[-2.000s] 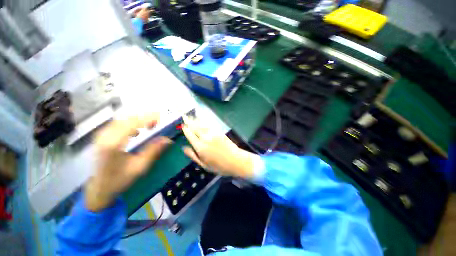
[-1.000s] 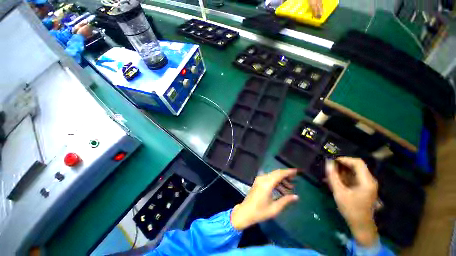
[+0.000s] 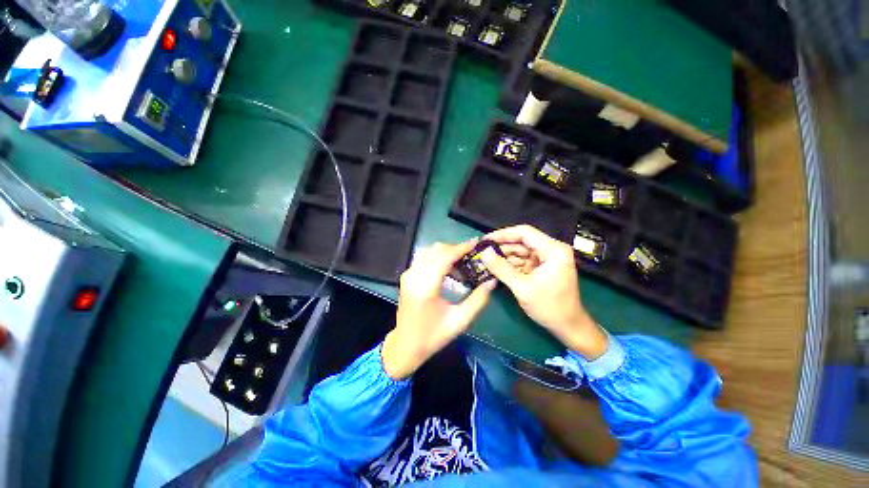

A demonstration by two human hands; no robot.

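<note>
A small black watch housing with a shiny inside is held in front of me at the bench's front edge. My left hand grips its left side with thumb and fingers. My right hand holds its right side, with fingertips over its top. The fingers hide part of it. A black foam tray lies just right of my hands, with several similar housings in its pockets. Another foam tray with empty pockets lies beyond my left hand.
The blue controller box is at upper left, with a clear cylinder on it. A thin tube loops over the empty-pocket tray. The raised green board is upper right. The white-grey machine is left. A lower tray holds small parts.
The view has shifted right, away from the machine. My hands, apart before, have come together around a housing. My right hand has left the right foam tray.
</note>
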